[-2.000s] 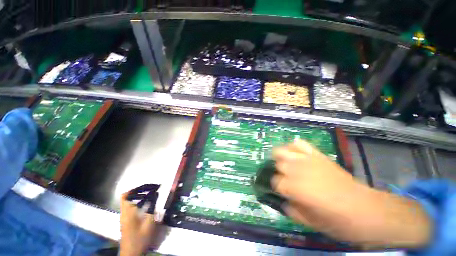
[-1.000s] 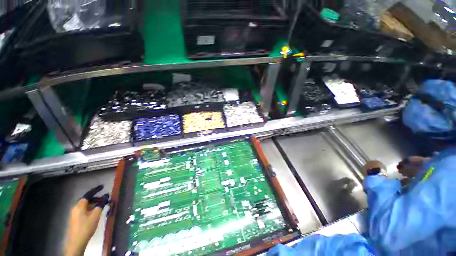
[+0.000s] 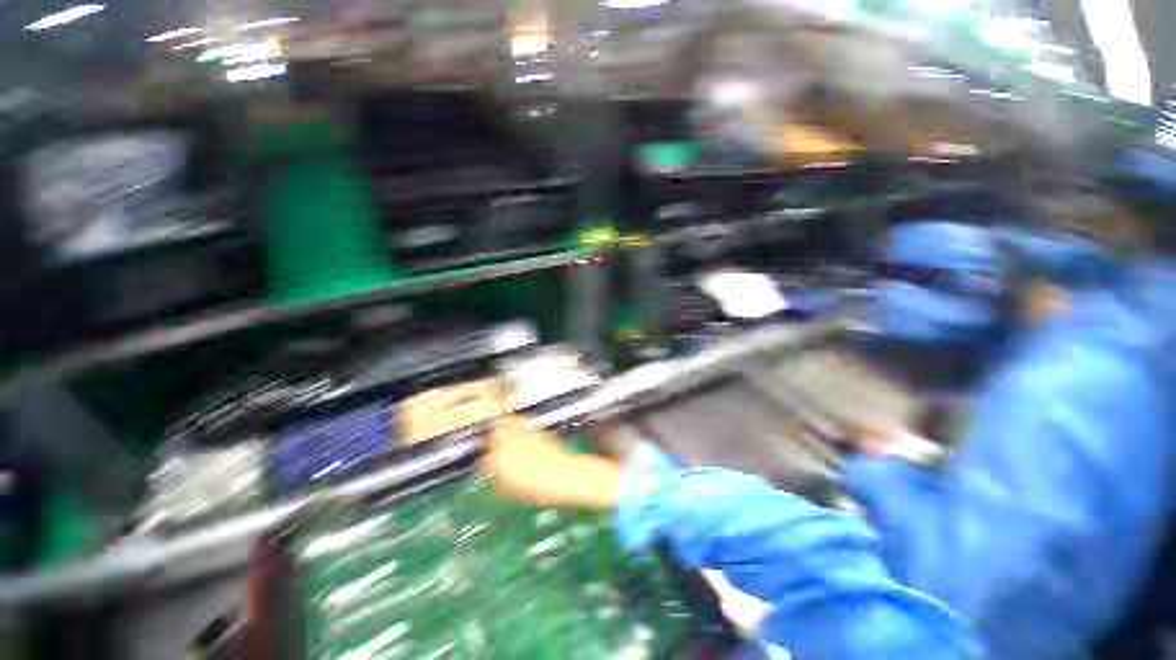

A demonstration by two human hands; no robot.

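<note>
The whole view is blurred. The green circuit board (image 3: 451, 580) lies at the bottom centre, its lower part cut off by the picture's edge. A reddish-brown carrier rail (image 3: 267, 587) runs along its left side. My right hand (image 3: 548, 467), in a light blue sleeve, is over the board's far edge, just in front of the tan components bin (image 3: 449, 413). Its fingers are too blurred to show whether they hold anything. My left hand cannot be made out; a small dark shape beside the left rail is unclear.
Bins of blue components (image 3: 333, 442) and silver-white components (image 3: 206, 484) stand left of the tan ones, with another pale bin (image 3: 548, 374) to the right. A metal shelf edge (image 3: 645, 377) runs behind the board. A person in blue (image 3: 1058, 451) works close at the right.
The view has swung up and to the right, so the board appears lower. My right hand has come in over the board's far edge. My left hand has dropped from sight.
</note>
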